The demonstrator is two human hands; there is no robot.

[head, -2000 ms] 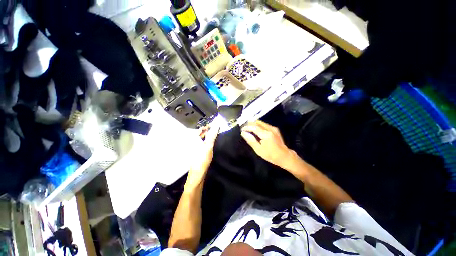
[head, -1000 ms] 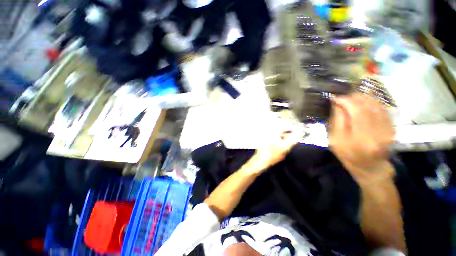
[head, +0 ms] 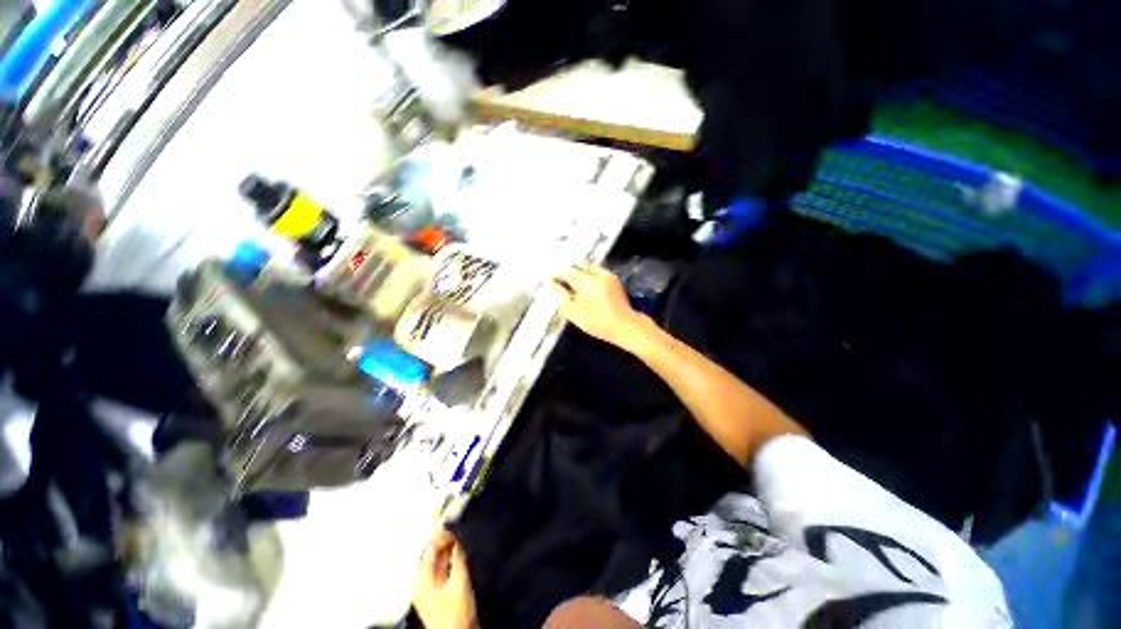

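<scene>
The picture is blurred. A black garment [head: 553,479] lies over the lap and against the table's front edge. My left hand [head: 445,587] is low in the picture, partly cut off, at the garment's left side by the table edge; its grip is unclear. My right hand [head: 599,305] is at the table's front edge, right of the button tray [head: 445,322]; its fingertips are too blurred to show whether they hold anything. The grey-brown button-sewing machine [head: 295,406] stands left of the tray, with a blue part [head: 393,365] between them.
A black bottle with a yellow label [head: 295,218] stands behind the machine, near a keypad panel [head: 369,270]. An orange-red cap [head: 430,238] is beside the tray. A blue-rimmed crate [head: 934,184] and black cloth [head: 861,344] are at the right.
The view has swung to the right. My right hand has moved from over the machine to the table edge beyond the tray. My left hand is now lower, away from the machine's front.
</scene>
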